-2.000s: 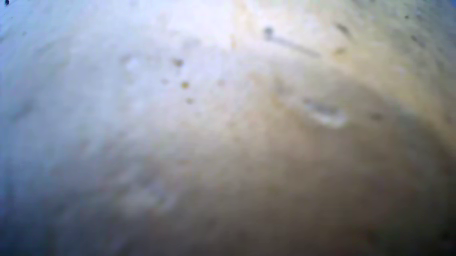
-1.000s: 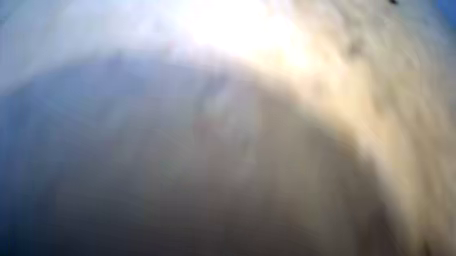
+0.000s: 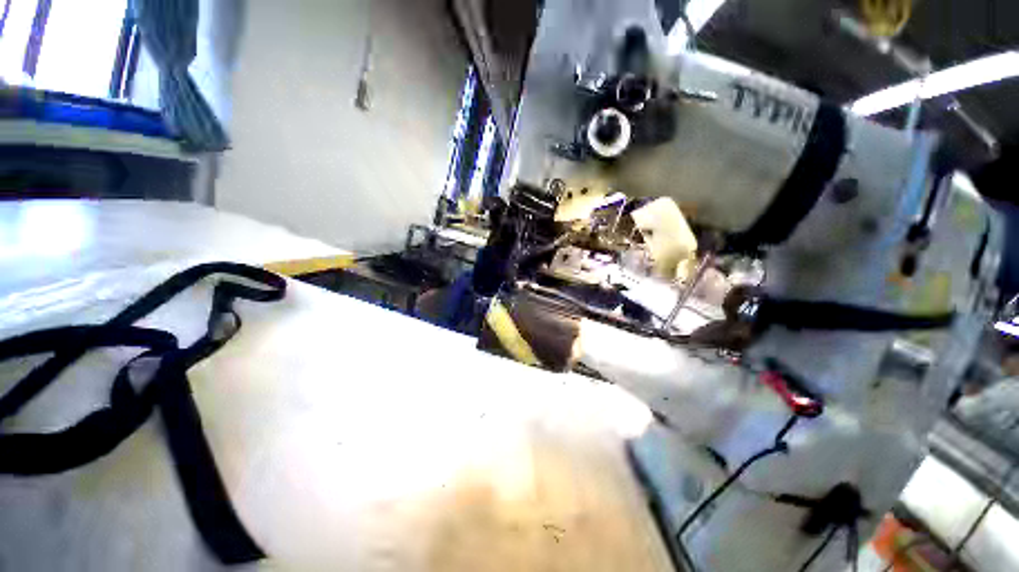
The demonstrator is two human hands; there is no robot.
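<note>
A black webbing strap (image 3: pixel 192 441) lies in loose loops on the white-topped table (image 3: pixel 369 413) at the left, one end pointing toward the bottom edge. A large white sewing machine (image 3: pixel 715 151), lettered "TYP...", stands at the right. Its lower arm ends in a dark brown cover (image 3: pixel 531 332) with a slanting yellow strip. Round tension discs (image 3: pixel 609 132) sit on the head's face. Neither of my hands is in view.
Black bands (image 3: pixel 810 173) wrap the machine's upper arm and column. A small red and black tool (image 3: pixel 791 391) lies on the lower arm, with black cords below it. A curtained window (image 3: pixel 84 45) is at the back left. An orange thing (image 3: pixel 894 542) shows at the bottom right.
The view was filled by a blurred, pale, stained surface. Now it has swung up to show the room, the table with the strap, and the sewing machine.
</note>
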